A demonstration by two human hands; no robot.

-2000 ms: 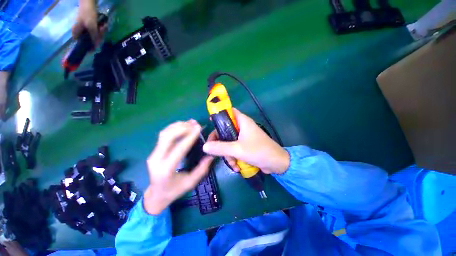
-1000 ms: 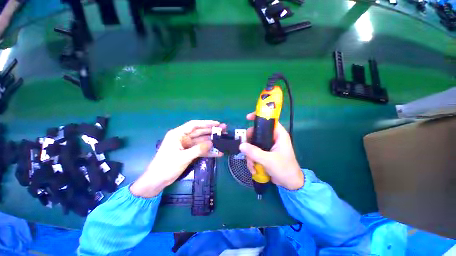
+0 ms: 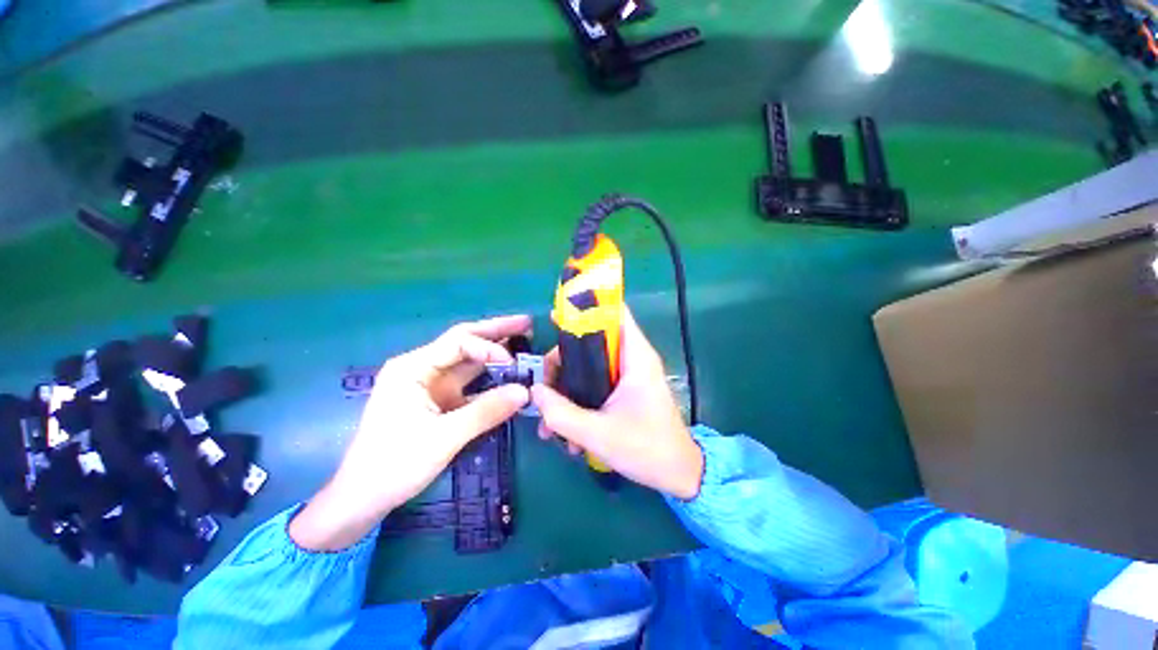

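Observation:
My right hand (image 3: 629, 413) is closed round the yellow and black electric screwdriver (image 3: 588, 337), which points nose down; its fingertips also touch a small black part. My left hand (image 3: 425, 413) holds this small black part with a pale metal piece (image 3: 523, 370) between thumb and fingers. A black ribbed bracket unit (image 3: 483, 495) lies on the green surface below my hands, its upper portion partly hidden by my left hand. The screwdriver's bit tip cannot be made out.
A pile of small black parts with white patches (image 3: 121, 444) lies at the left. Other bracket units lie farther off, at the left (image 3: 178, 191), top middle and right (image 3: 832, 201). A brown carton (image 3: 1016, 381) stands at the right. The screwdriver's black cord (image 3: 683, 292) loops to its right.
The view has shifted between frames. The small part has turned between my fingers and is held closer to the bracket unit's upper end. The round grey dish is now hidden behind my right hand.

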